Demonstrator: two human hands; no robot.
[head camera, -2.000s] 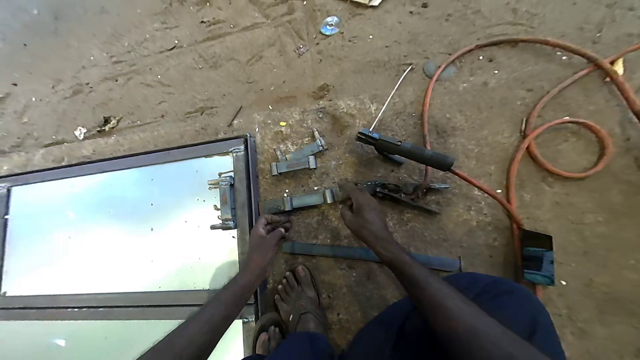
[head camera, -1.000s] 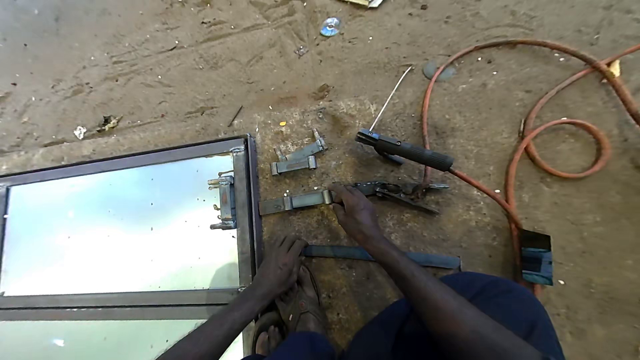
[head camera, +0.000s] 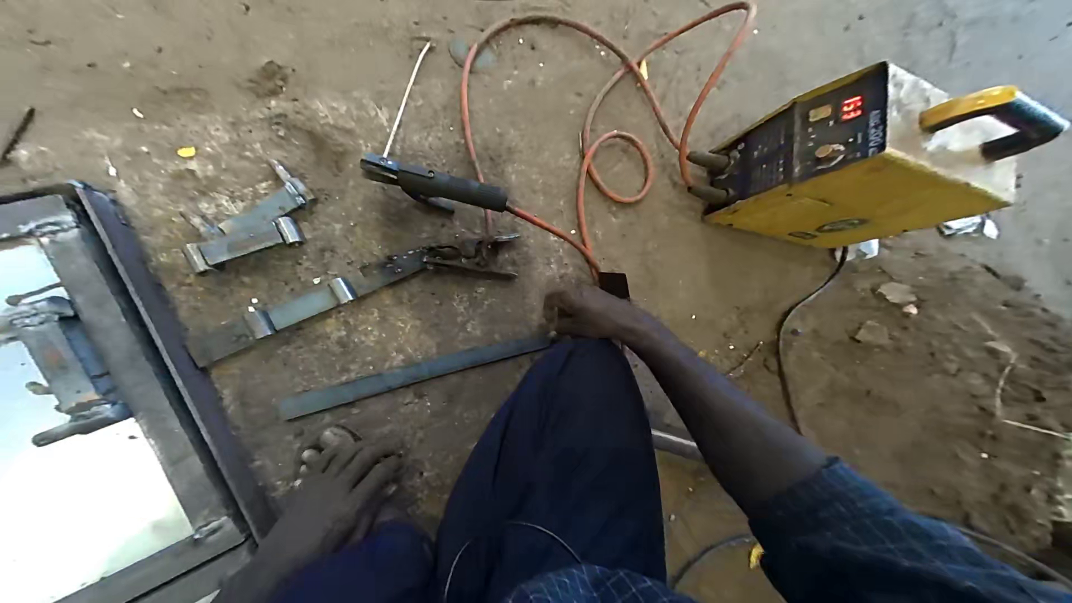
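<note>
My right hand (head camera: 586, 311) is by my knee, at the right end of a flat steel bar (head camera: 414, 375) on the ground; whether it grips the bar is not clear. Over my foot rests my left hand (head camera: 356, 469), fingers spread, holding nothing. Above the bar lies a longer flat strip with two short tube pieces on it (head camera: 301, 308), its right end at a dark metal clamp (head camera: 469, 256). Two small metal hinge-like pieces (head camera: 243, 243) lie further up. A welding electrode holder (head camera: 452, 188) has a thin electrode rod (head camera: 408, 99) in its jaws.
A metal frame with a shiny panel (head camera: 138, 335) lies at the left, with a bracket (head camera: 63, 360) on it. A yellow welding machine (head camera: 837, 180) stands at the upper right. An orange cable (head camera: 586, 159) loops between it and the holder. A black cable (head camera: 783, 343) runs down from the machine.
My right hand has left the strip with the tube pieces and is now at the flat bar's right end. The view has swung right, bringing in the welding machine.
</note>
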